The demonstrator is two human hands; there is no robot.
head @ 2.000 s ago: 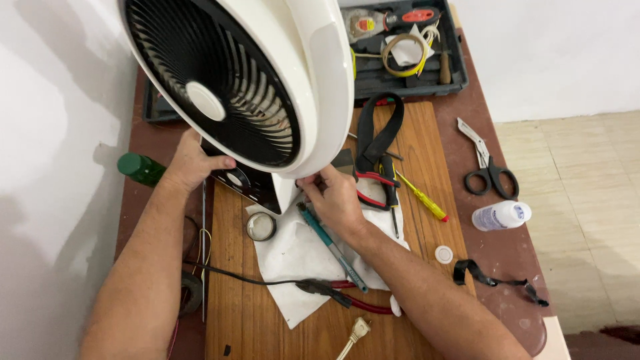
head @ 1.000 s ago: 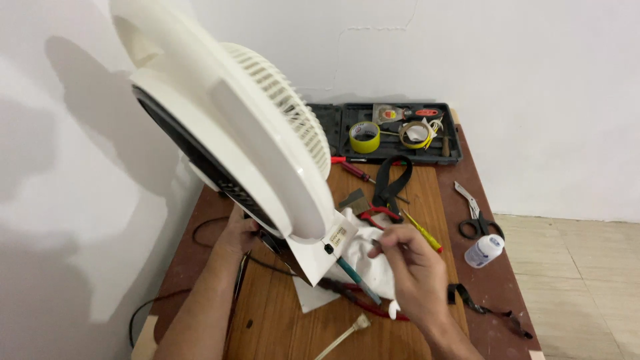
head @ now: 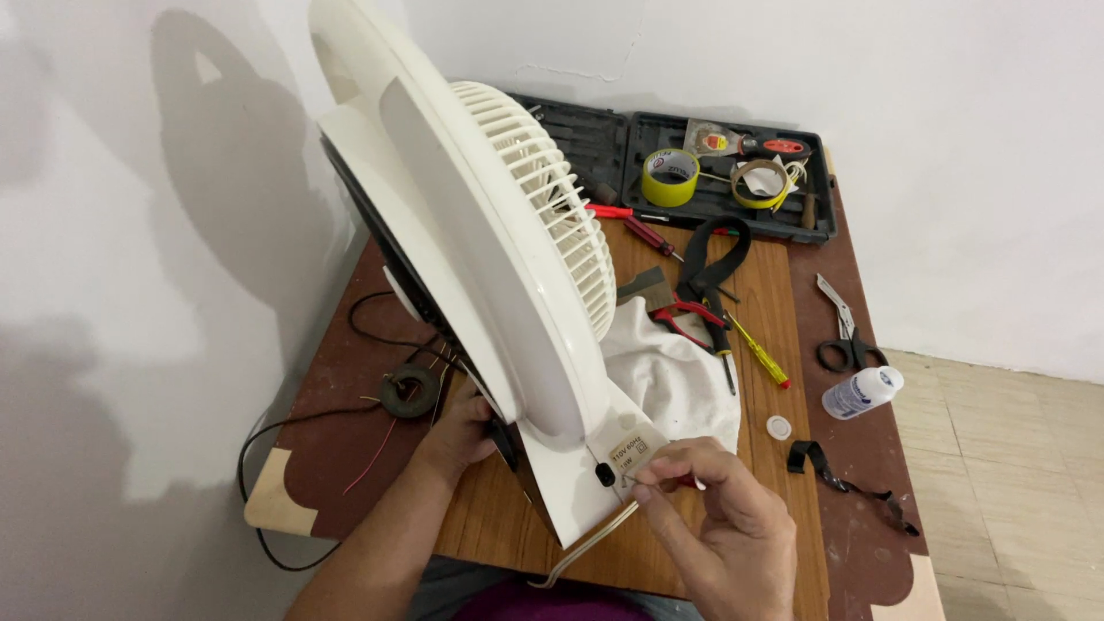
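Note:
A white electric fan (head: 500, 259) with a slatted rear guard stands tilted over the wooden board, its side turned to me. At its lower front, my left hand (head: 466, 431) grips the dark panel of the base, the fingers partly hidden behind it. My right hand (head: 724, 517) pinches a small thin metal piece (head: 636, 479), perhaps a screw, between thumb and finger beside the base's rating label. A small black part (head: 605, 474) sits on the base next to that label. A pale power cord (head: 586, 545) runs below the base.
A black tool case (head: 733, 220) holds yellow tape (head: 669, 178) and a scraper (head: 712, 140). Screwdrivers, red-handled pliers (head: 700, 312), and a white cloth (head: 664, 366) lie on the board. Right are scissors (head: 845, 332), a white bottle (head: 862, 392) and a black strip (head: 837, 483); left, a dark ring (head: 409, 391) and wires.
The fan has turned from showing its front grille to showing its side and rear guard. My right hand has come from near the base's underside to the label. The view has shifted.

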